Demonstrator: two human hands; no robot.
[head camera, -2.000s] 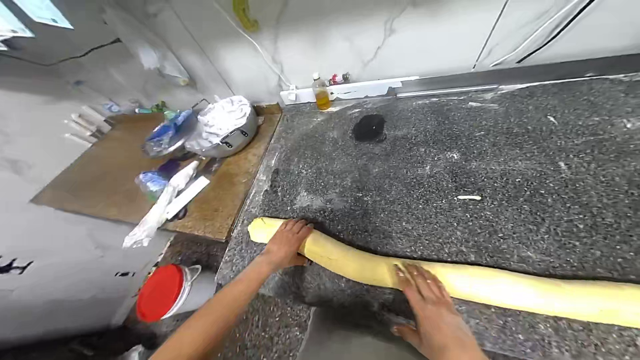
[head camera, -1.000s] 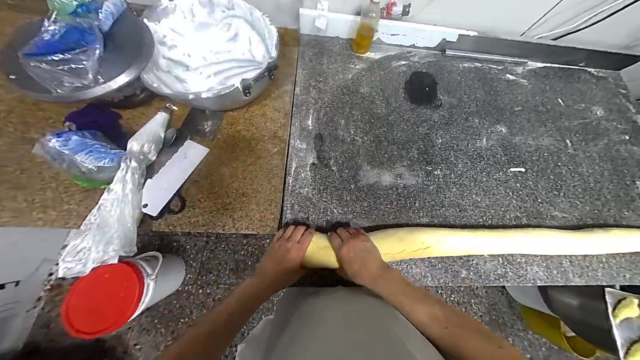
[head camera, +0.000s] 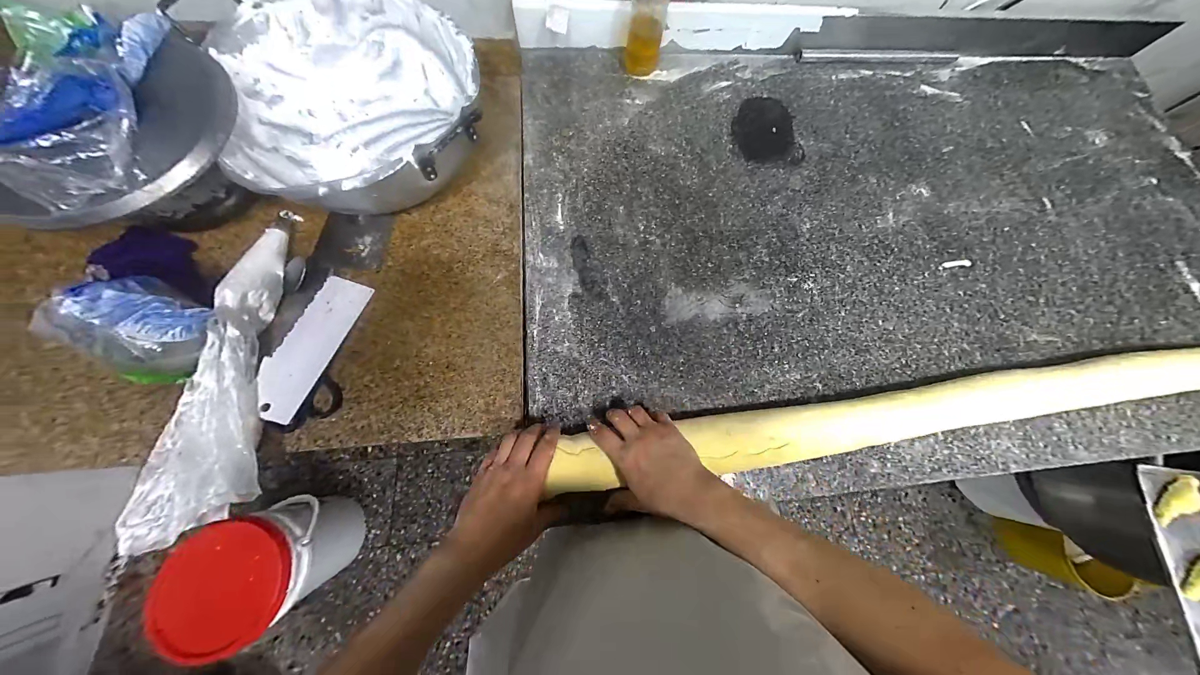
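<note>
A long pale-yellow log of dough (head camera: 844, 427) lies along the front edge of the dark granite worktop (head camera: 675, 253) and runs out of view at the right. Around its left end curls my left hand (head camera: 511, 487), fingertips on top. My right hand (head camera: 656, 459) grips the log just to the right of that, with a short stretch of dough showing between the hands. Both thumbs are low on the near side, partly in shadow. The left tip of the dough is covered by my left hand.
On the brown counter at left stand a pot (head camera: 403, 183) heaped with white cream, a piping bag (head camera: 225, 375) and a white scraper (head camera: 314, 347). A red-lidded bucket (head camera: 220, 591) is below. An oil bottle (head camera: 644, 42) stands at the back; a tray (head camera: 1167, 544) is at lower right.
Two seconds ago my right hand lay flatter, farther along the dough; now it is close to my left hand at the end. The view has shifted strongly.
</note>
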